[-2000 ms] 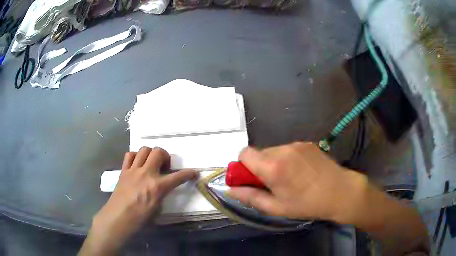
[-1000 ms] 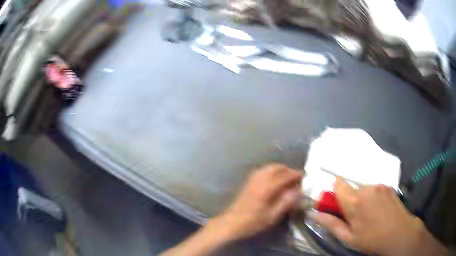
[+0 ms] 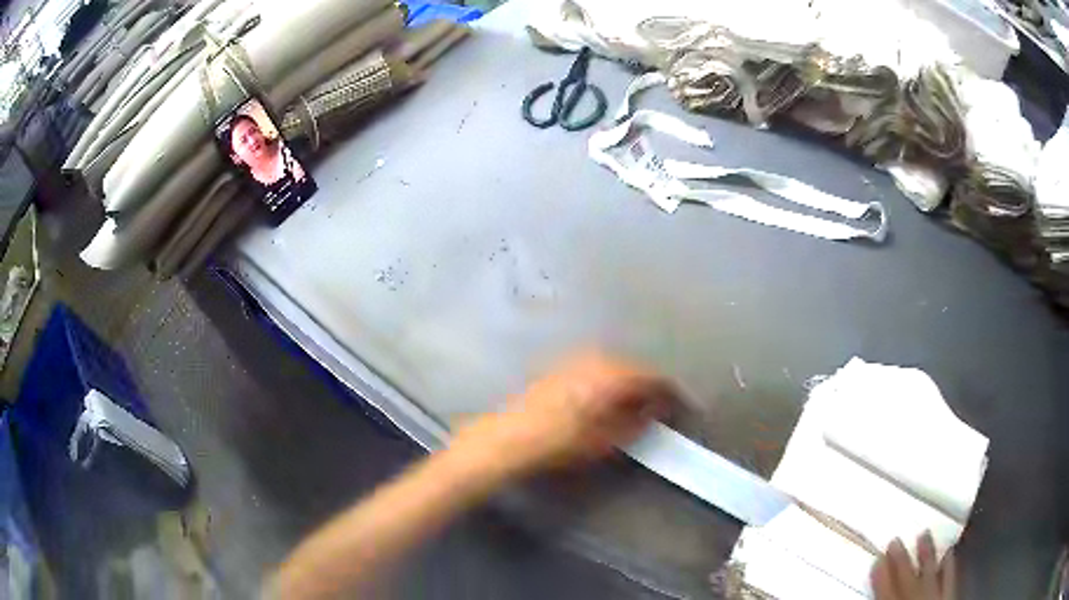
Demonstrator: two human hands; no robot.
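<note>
A stack of white cut fabric pieces (image 3: 885, 434) lies tilted at the lower right, its shaped edge pointing away and a fold line across it. A stiff pale blue-white strip (image 3: 703, 471) runs from the stack's left side towards my left hand. My left hand (image 3: 604, 404) is blurred and closed around the strip's far left end. My right hand (image 3: 914, 572) is cut off by the bottom edge; its fingers rest spread on the fabric near the strip. The iron is not in view.
Black scissors (image 3: 566, 103) and a limp pale tape (image 3: 750, 205) lie at the far side. White and brownish cloth bundles (image 3: 809, 76) line the far edge. Tied beige rolls (image 3: 176, 152) and a lit phone (image 3: 267, 162) are at upper left. The table's front edge (image 3: 340, 369) runs diagonally.
The view has turned left. My left hand has moved left from the stack with the strip's end. My right hand no longer holds the iron, which has left view.
</note>
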